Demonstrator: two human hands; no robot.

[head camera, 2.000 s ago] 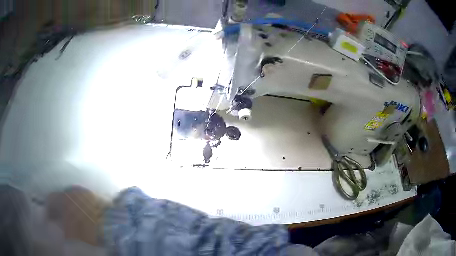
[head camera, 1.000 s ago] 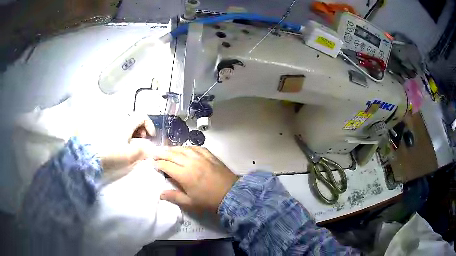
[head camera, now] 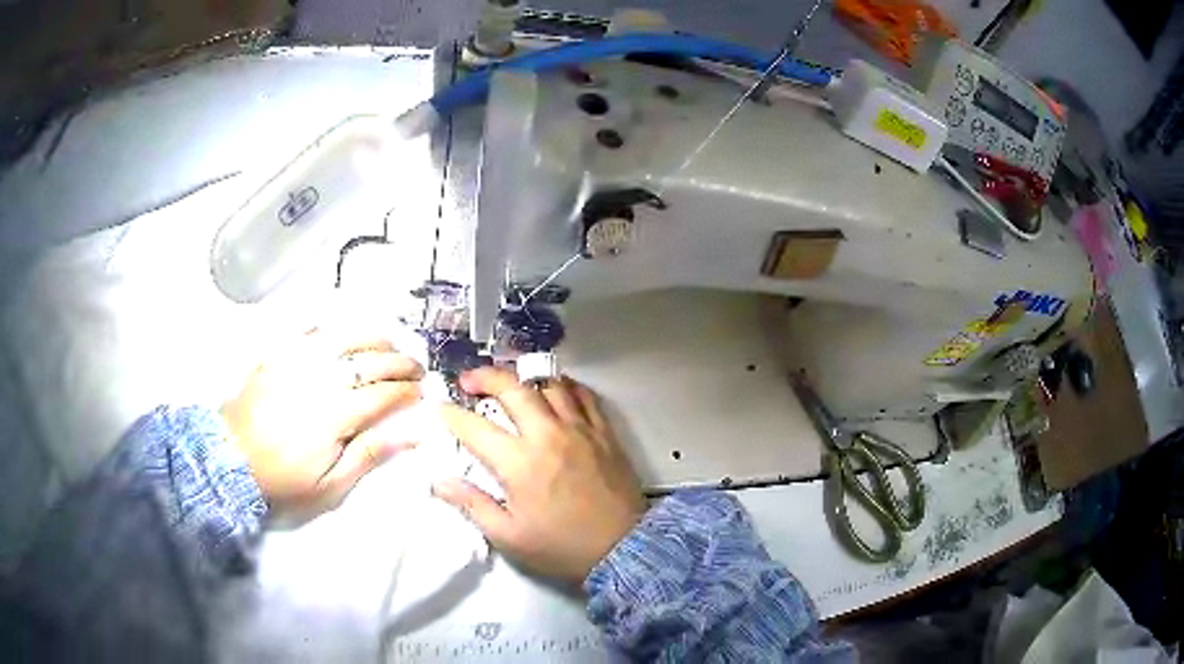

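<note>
White fabric [head camera: 325,571] lies under both hands and spreads left and down over the white table, glaring under the lamp. My left hand [head camera: 325,422] rests on it left of the presser foot, fingers pointing right. My right hand [head camera: 552,467] lies on the fabric edge just below and right of the foot, fingertips close to it. The presser foot and needle area [head camera: 455,340] is small and dark; whether the fabric is under the foot cannot be told. The cream sewing machine [head camera: 701,221] stands to the right.
Scissors with brass looped handles [head camera: 876,499] lie below the machine arm. A blue hose [head camera: 636,47] runs along the machine top. A control panel [head camera: 997,110] and a small white box [head camera: 889,117] stand top right. An oval outlined piece [head camera: 292,208] is left of the head.
Both hands came into view with the fabric after the first frame. Since one second ago, my left hand has turned flatter on the fabric and my right fingers have moved up to the foot.
</note>
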